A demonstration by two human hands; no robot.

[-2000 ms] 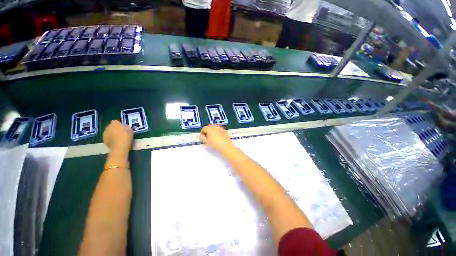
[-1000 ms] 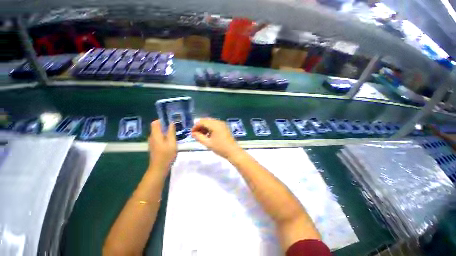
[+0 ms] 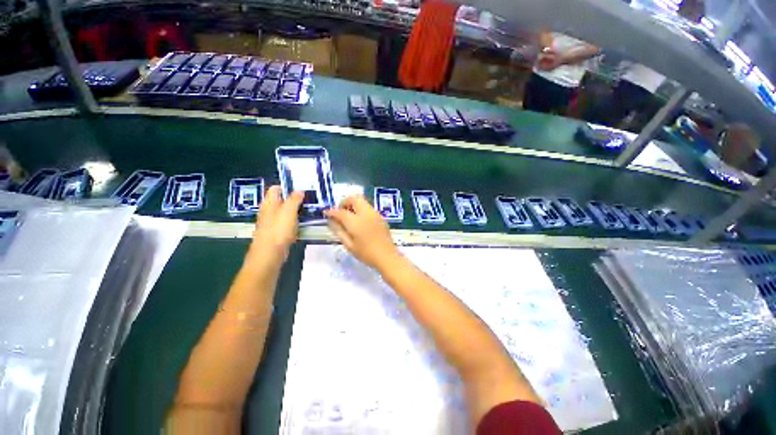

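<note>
A plastic housing (image 3: 305, 170) with a pale blue-grey rim is held tilted up above the green conveyor belt (image 3: 230, 149), its open side facing me. My left hand (image 3: 279, 216) grips its lower left edge. My right hand (image 3: 360, 226) is at its lower right corner with the fingertips pinched together. Whether a small part is between those fingertips cannot be told. A row of similar housings (image 3: 427, 206) lies on the belt to both sides. The large white sheet (image 3: 408, 340) lies on the bench below my hands.
A stack of white sheets (image 3: 51, 280) stands at the left, and a stack of wrinkled clear-wrapped trays (image 3: 693, 314) at the right. A pale rail (image 3: 510, 240) edges the belt. Beyond are dark units in a tray (image 3: 225, 81), a metal post (image 3: 655, 127) and a person (image 3: 557, 72).
Since two seconds ago, my left hand has lifted a housing off the belt and my right hand has come beside it. Since one second ago, both hands stay at the housing; the camera view has shifted.
</note>
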